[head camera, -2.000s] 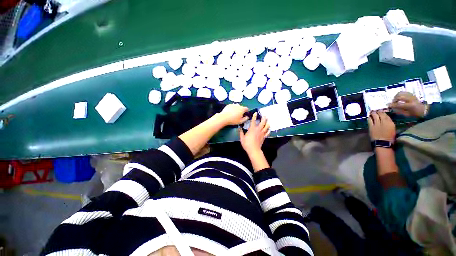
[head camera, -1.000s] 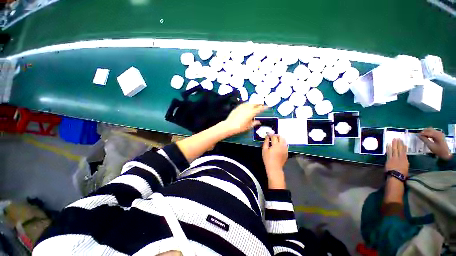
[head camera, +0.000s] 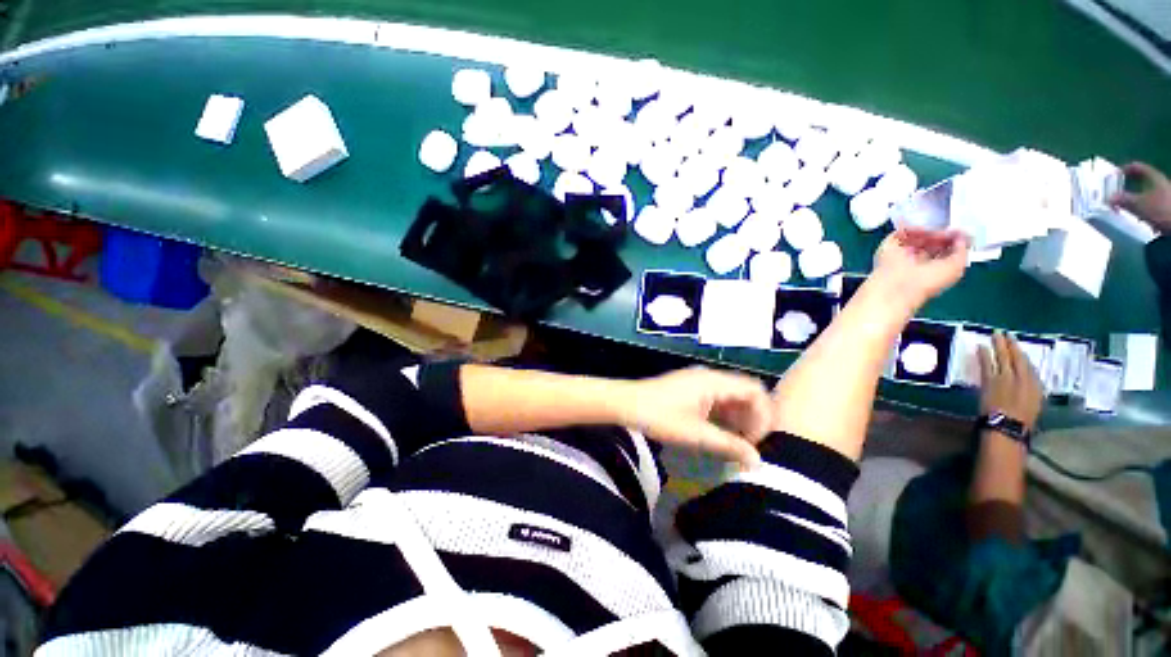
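Note:
My left hand (head camera: 706, 413) is over my lap, fingers apart and slightly curled, empty. My right hand (head camera: 922, 261) reaches to the lower left edge of the stacked white boxes (head camera: 1021, 199); its fingers are partly hidden, and I cannot tell if they grip a box. A filled box (head camera: 670, 306) with a white product in its black insert stands at the bench's near edge. Beside it are a white square lid (head camera: 737, 313) and another filled box (head camera: 796, 316). My right forearm partly hides a further box.
White products (head camera: 668, 161) lie spread behind the boxes. Black inserts (head camera: 520, 244) lie left in a pile. A white block (head camera: 306, 137) and a small white box (head camera: 220, 118) stand far left. At right, a neighbour's hand (head camera: 1011, 379) rests on a box row, the other near the stacked boxes.
Both my hands have left the filled box, which stays by the inserts. My right hand has moved right and away to the stacked boxes; my left has drawn back over my lap.

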